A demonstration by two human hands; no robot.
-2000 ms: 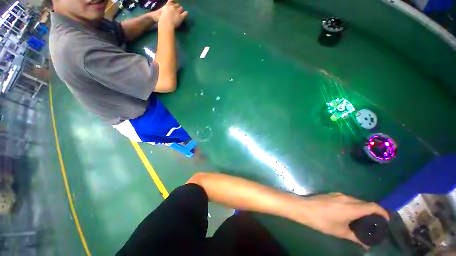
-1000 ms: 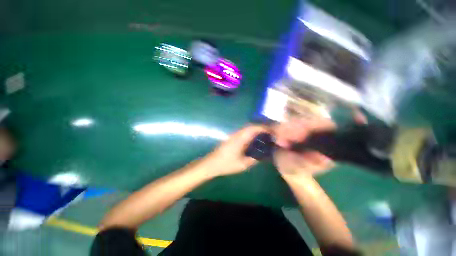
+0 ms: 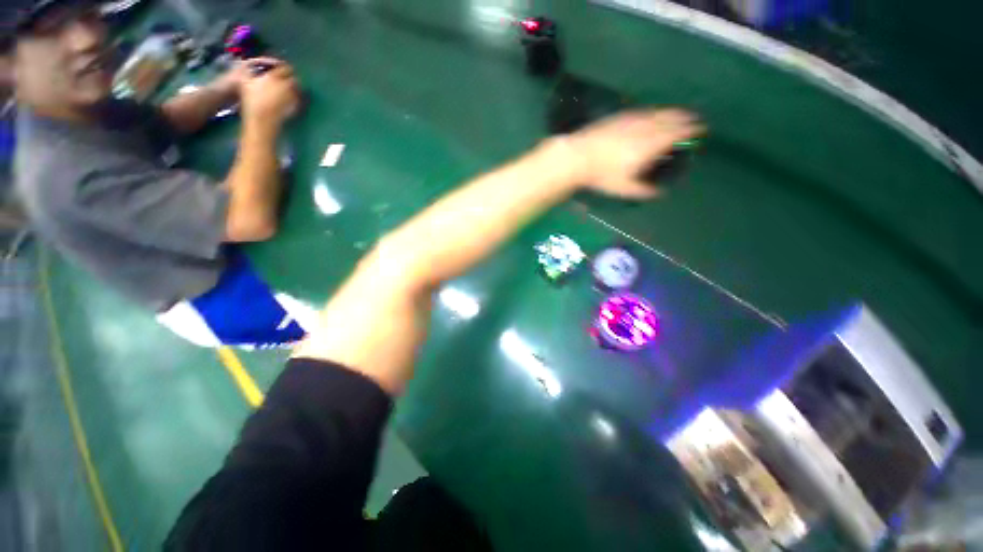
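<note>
My left hand [image 3: 631,153] reaches far across the green bench, palm down. A dark unit [image 3: 670,164] with a small green glow is under its fingers; the hand is blurred and partly hides it. My right hand is not in view, and no screwdriver shows. Nearer lie a green and white lit unit [image 3: 559,258], a pale round piece [image 3: 615,267] and a pink lit unit [image 3: 626,321] in a slanting row.
The screw feeder [image 3: 776,415] stands at the lower right. Another dark unit [image 3: 538,45] with a red light stands at the far side. The bench's pale raised edge [image 3: 819,81] curves behind. A person [image 3: 140,183] sits at left, near a small pale rectangle [image 3: 332,155].
My left hand has moved from near the feeder to far across the bench, with a dark unit at its fingers. My right hand and the screwdriver have left the view. The view has turned.
</note>
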